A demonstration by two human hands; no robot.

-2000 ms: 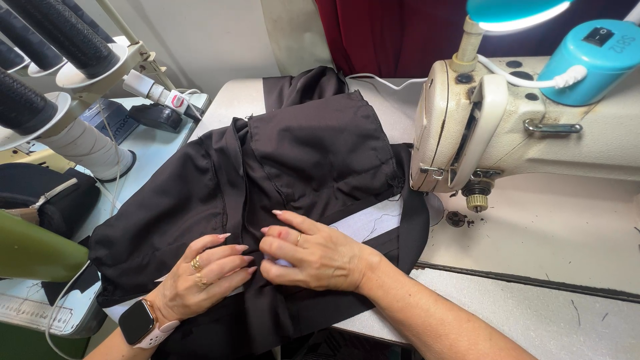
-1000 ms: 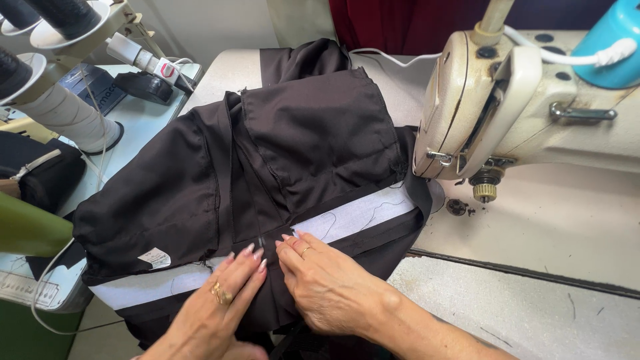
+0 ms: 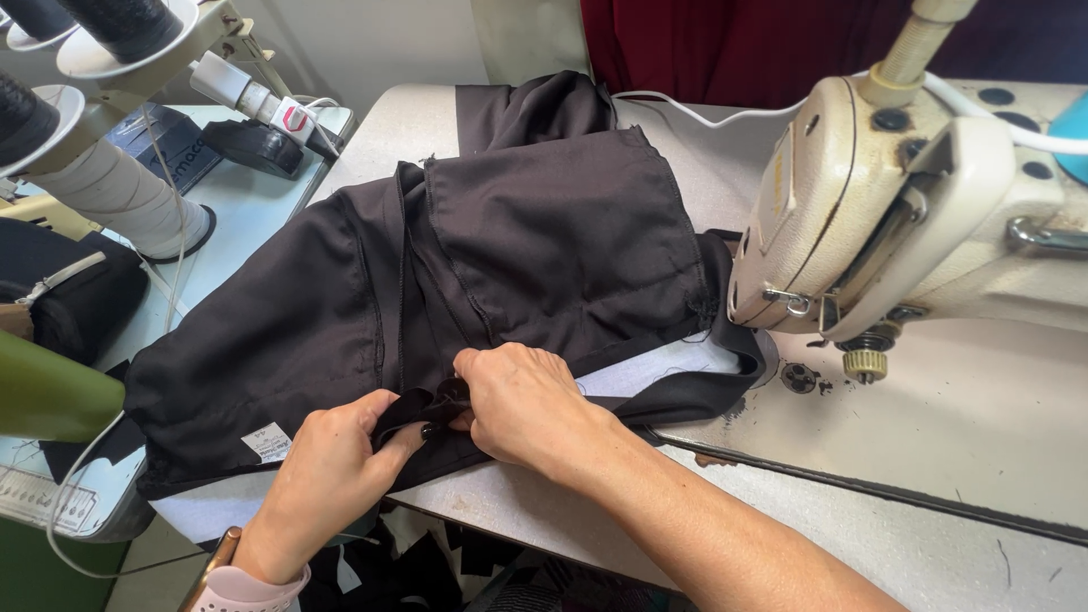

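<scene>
A black garment [image 3: 552, 229], seams showing, lies across the sewing table, its right end at the head of a sewing machine [image 3: 850, 212]. My left hand [image 3: 331, 476], with a pink-banded watch at the wrist, pinches the garment's lower edge between thumb and fingers. Close to its right, my right hand [image 3: 527, 408] grips the same edge, which is bunched and folded up between both hands. White lining strips [image 3: 663, 361] show to the right of my hands and at the lower left. A white label [image 3: 268, 444] sits on the garment, left of my left hand.
Thread cones [image 3: 119, 191] stand on a side table at left, near a black pouch [image 3: 72, 289] and a green object [image 3: 51, 387]. A white cable [image 3: 705, 115] runs behind the garment. Dark fabric scraps [image 3: 408, 561] lie below the table's front edge [image 3: 544, 544].
My hands lay flatter on the garment's lower band one second ago; now they pinch it and hold it bunched. The label shows more fully than two seconds ago, when it was not visible.
</scene>
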